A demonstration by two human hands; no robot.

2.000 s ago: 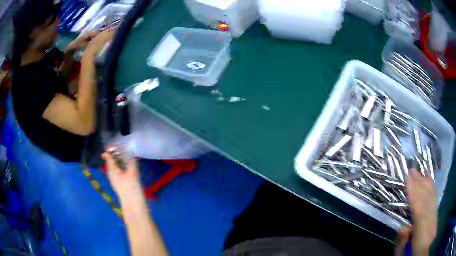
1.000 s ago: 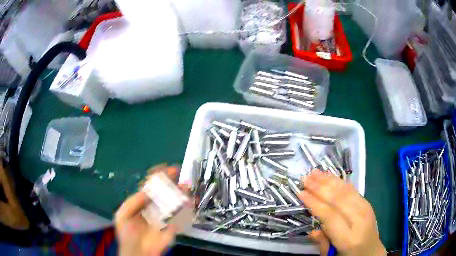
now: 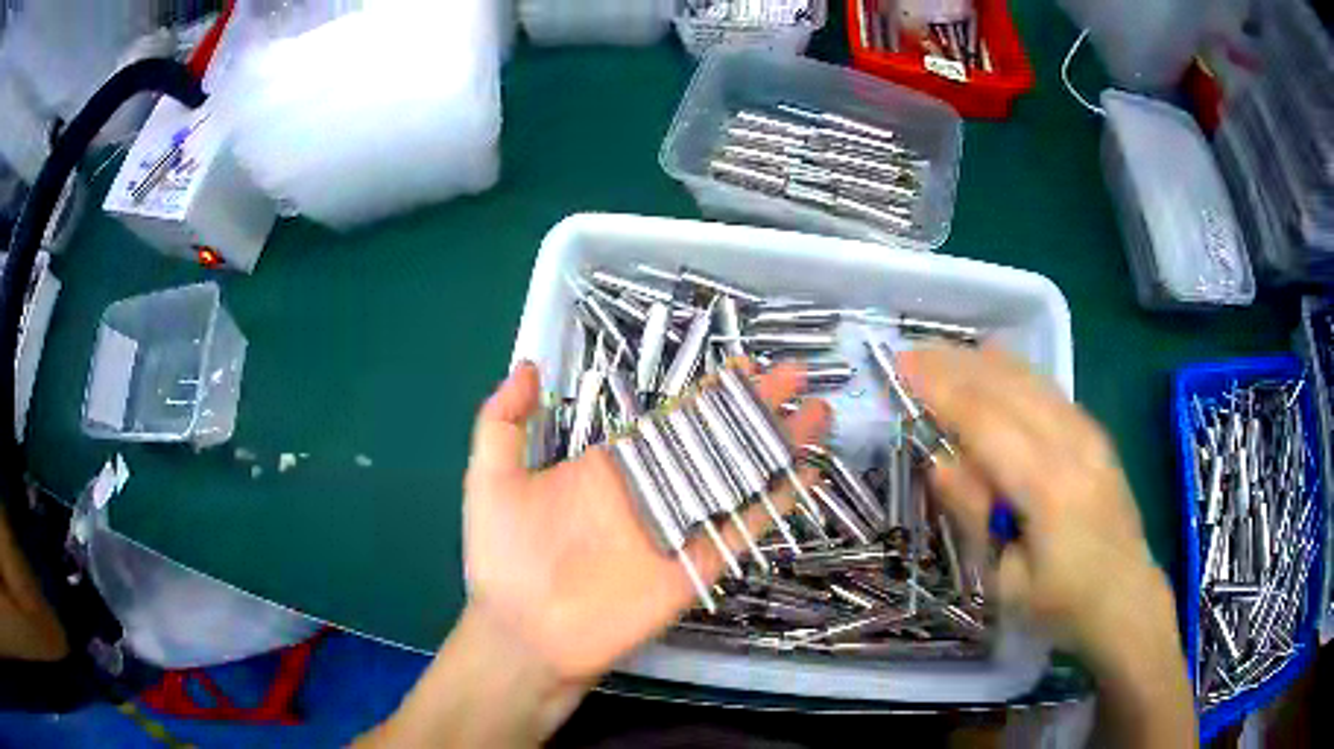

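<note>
My left hand (image 3: 585,542) is palm up over the white tray (image 3: 547,315), with several steel cylindrical assemblies (image 3: 705,457) side by side across the palm and fingers, thin stems towards me. My right hand (image 3: 1046,490) is blurred over the tray's right part. The blue-handled tool (image 3: 1004,521) shows in it as a small blue piece; its tip cannot be made out. A steel assembly (image 3: 895,373) lies by the right fingertips; whether they grip it is unclear. Loose assemblies (image 3: 849,597) heap the tray.
A clear packing box (image 3: 683,147) with rows of assemblies stands beyond the tray. A blue bin (image 3: 1188,439) of metal parts is right, a red bin (image 3: 1010,81) at the back. A small clear tub (image 3: 220,388), white device box (image 3: 242,227) and black hose (image 3: 41,205) are left.
The view has swung right and down to the tray since the earliest frame. My left hand has moved right over the tray, opening flat with the assemblies. My right hand has shifted slightly right and up.
</note>
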